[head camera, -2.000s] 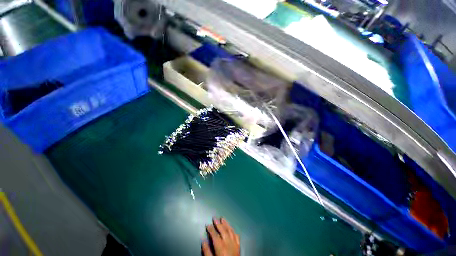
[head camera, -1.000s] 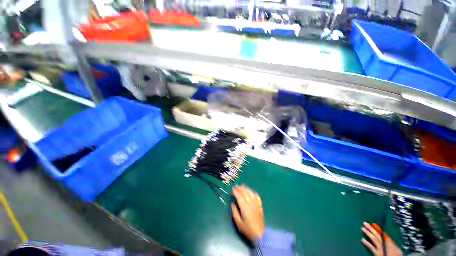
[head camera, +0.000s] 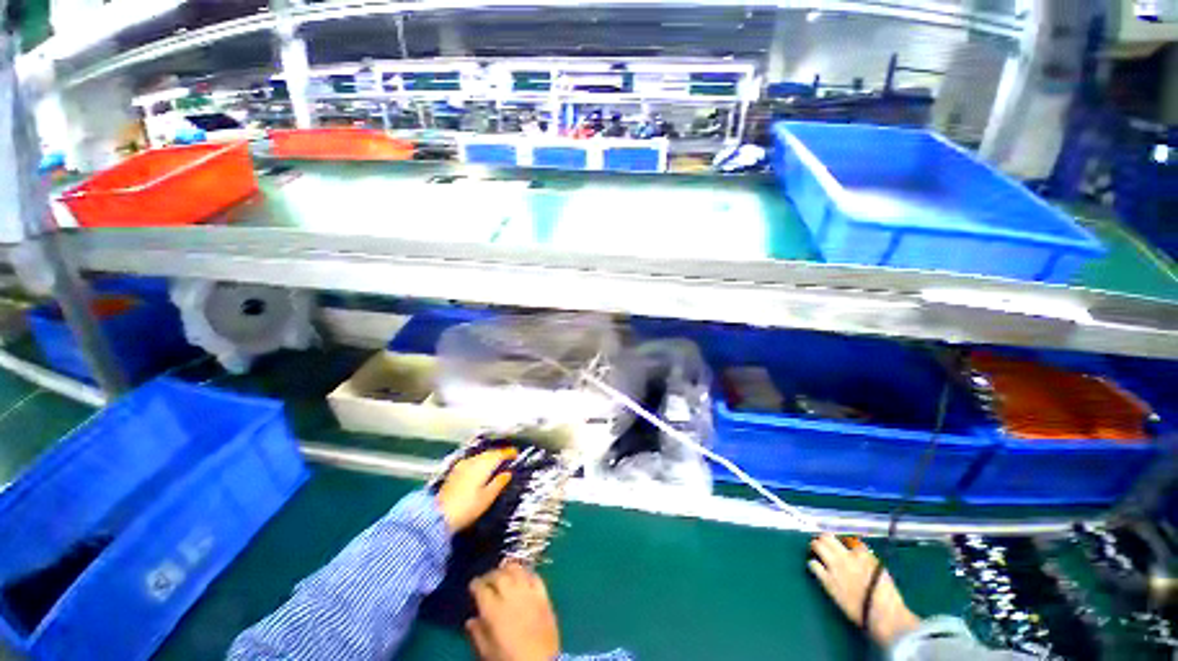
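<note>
A dense pile of black cable leads (head camera: 501, 527) with silvery-white ends lies on the green bench by its back rail. My left hand (head camera: 473, 489), with an orange cot on a fingertip, is on the pile's upper left part. My right hand (head camera: 517, 616) touches the pile's near edge, with its fingers bent. Whether either hand grips any leads cannot be told. My forearm and hands hide part of the pile.
Blue bin (head camera: 175, 517) with black leads stands left. Another person's hand (head camera: 855, 584) rests at right, near rows of leads (head camera: 1001, 600) and a hanging black cord (head camera: 928, 465). Behind are a cream tray (head camera: 375, 411), clear bag (head camera: 665, 452), white wire (head camera: 723, 462) and shelf edge (head camera: 620, 284).
The view has tilted up. My left hand has come in from the left onto the pile. My right hand has moved to the pile's near edge.
</note>
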